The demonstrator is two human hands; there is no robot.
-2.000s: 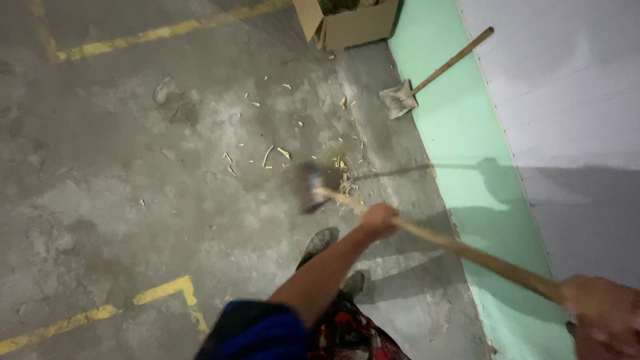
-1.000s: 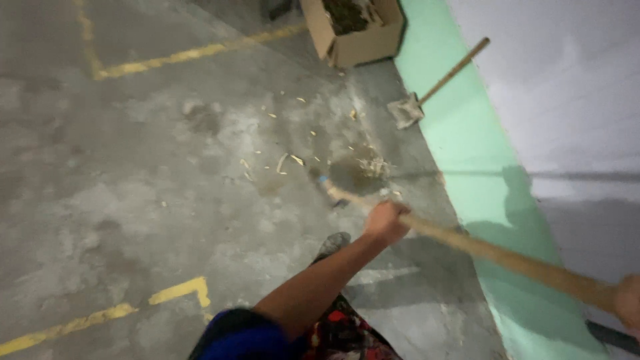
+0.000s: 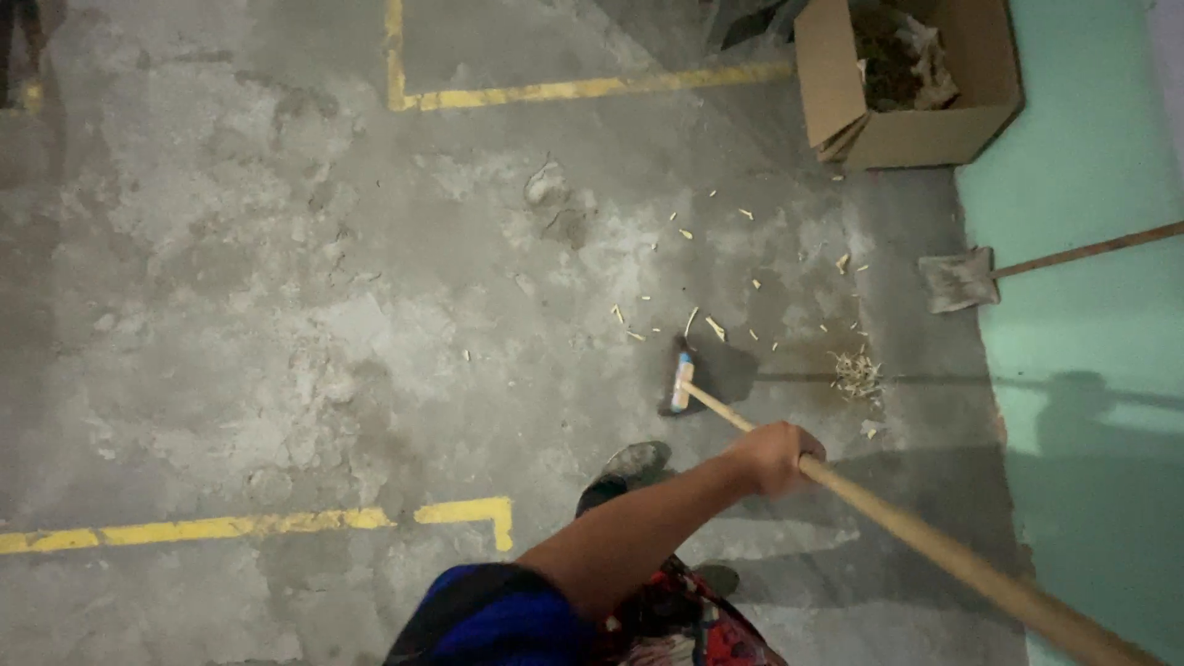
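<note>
My left hand [image 3: 777, 458] is closed around the wooden handle [image 3: 925, 536] of a push broom, fairly low on the shaft. The handle runs off the lower right edge; my right hand is out of view. The broom head [image 3: 682, 379], dark-bristled with a coloured block, is above my shoes, left of its shadow. To its right lies a small heap of pale, thin scraps [image 3: 857, 375] on the concrete floor. More pale scraps [image 3: 716, 327] are scattered above and around the head.
An open cardboard box [image 3: 925, 139] with brownish-green and pale material inside stands at the upper right. A dirty flat-bladed shovel [image 3: 962, 279] rests by the green wall [image 3: 1073, 305], its handle toward the right edge. Yellow lines [image 3: 592, 89] mark the floor. My shoe [image 3: 638, 460] is below the broom head.
The broom head has moved left, away from the heap of scraps. My right hand, seen on the handle at the right edge before, has left the view. The view has shifted left.
</note>
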